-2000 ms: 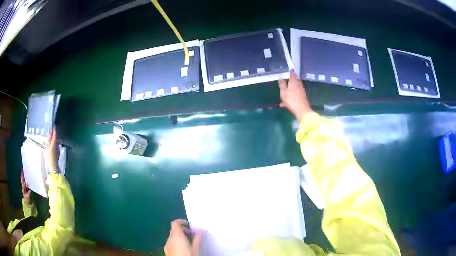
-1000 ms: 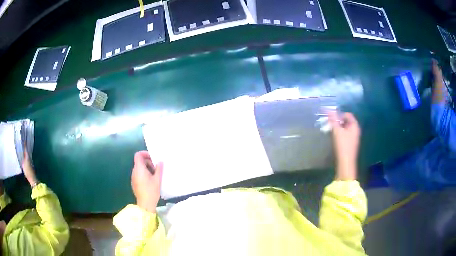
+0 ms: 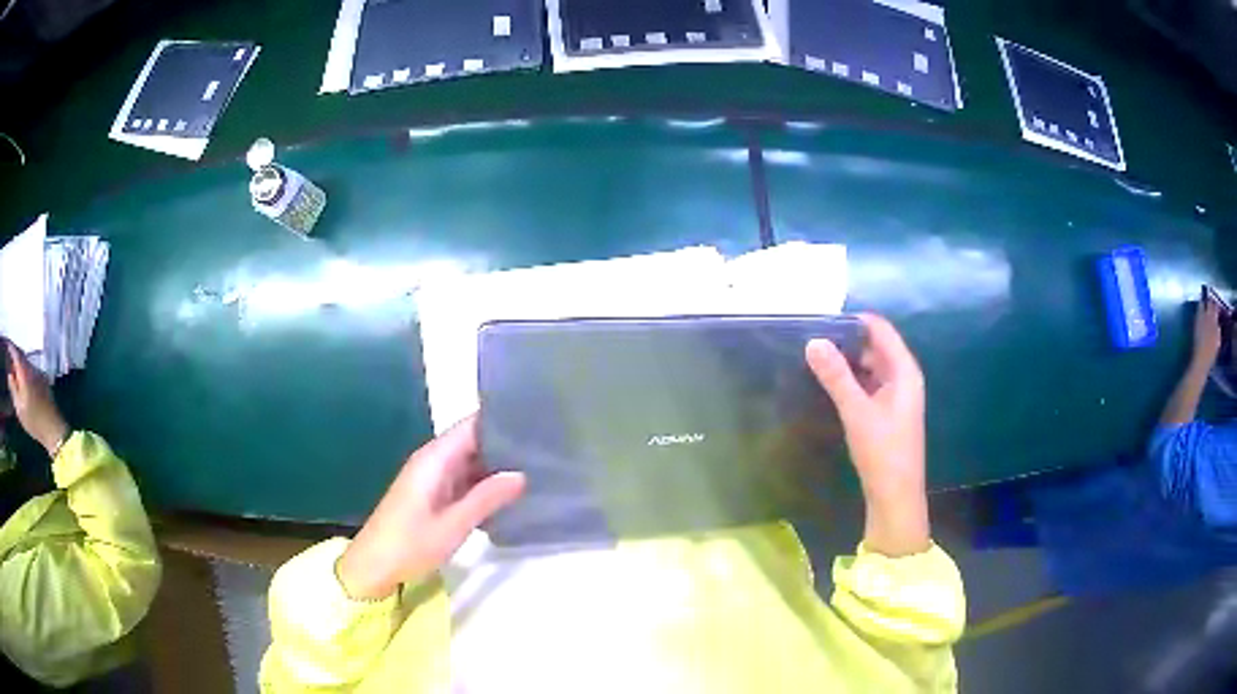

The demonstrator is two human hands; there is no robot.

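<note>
A dark grey tablet [image 3: 665, 393] with the ADVAN logo on its back is held level in front of me, above the near edge of the bench. My left hand [image 3: 441, 508] grips its left end, thumb on the back. My right hand [image 3: 882, 400] grips its upper right corner, thumb on the back. White sheets [image 3: 583, 285] lie behind and partly under the tablet in view; most of them are hidden by it. The tablet's front is hidden.
Several dark tablets on white sheets [image 3: 906, 48] lie along the far green strip. A small bottle [image 3: 288, 201] stands at the left. A blue tray [image 3: 1127, 298] lies at the right. A neighbour in yellow handles white sheets [image 3: 71, 305] at far left; one in blue is at far right.
My hands now hold the tablet, logo side showing, over the white sheets. The grey sheet-like item seen at my right hand a second ago no longer shows there. My left hand has left the stack's edge.
</note>
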